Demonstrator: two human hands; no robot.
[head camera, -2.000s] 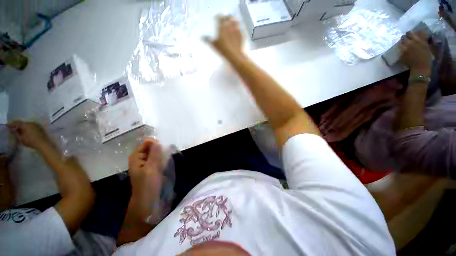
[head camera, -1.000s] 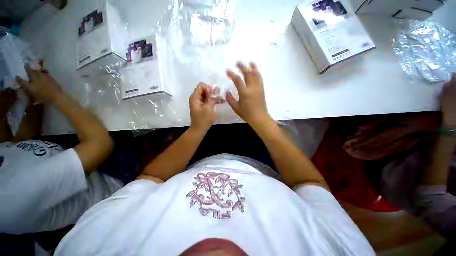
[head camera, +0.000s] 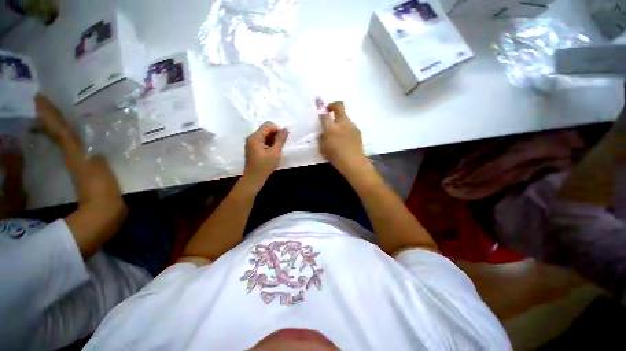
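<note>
My left hand (head camera: 265, 149) is at the table's near edge with its fingertips pinched on a clear plastic bag (head camera: 296, 138). The thin film spreads between my hands; its outline is hard to see. My right hand (head camera: 339, 135) is beside it, one finger raised and its thumb near the film. Whether it grips the film is unclear. A white retail carton (head camera: 424, 42) with a dark purple-pink picture lies beyond my right hand. A pile of clear plastic (head camera: 248, 31) lies beyond my left hand.
Two cartons stand at left, one nearer (head camera: 171, 99) and one farther (head camera: 103, 58), with loose film around them. A person's arm (head camera: 93, 185) is at far left, near another carton (head camera: 17, 82). Crinkled plastic (head camera: 532, 51) and a blurred person's sleeve (head camera: 576, 226) are at right.
My right hand has come back from the far side of the table to beside my left hand. A carton now lies nearer at right. The film between my hands is now spread wider.
</note>
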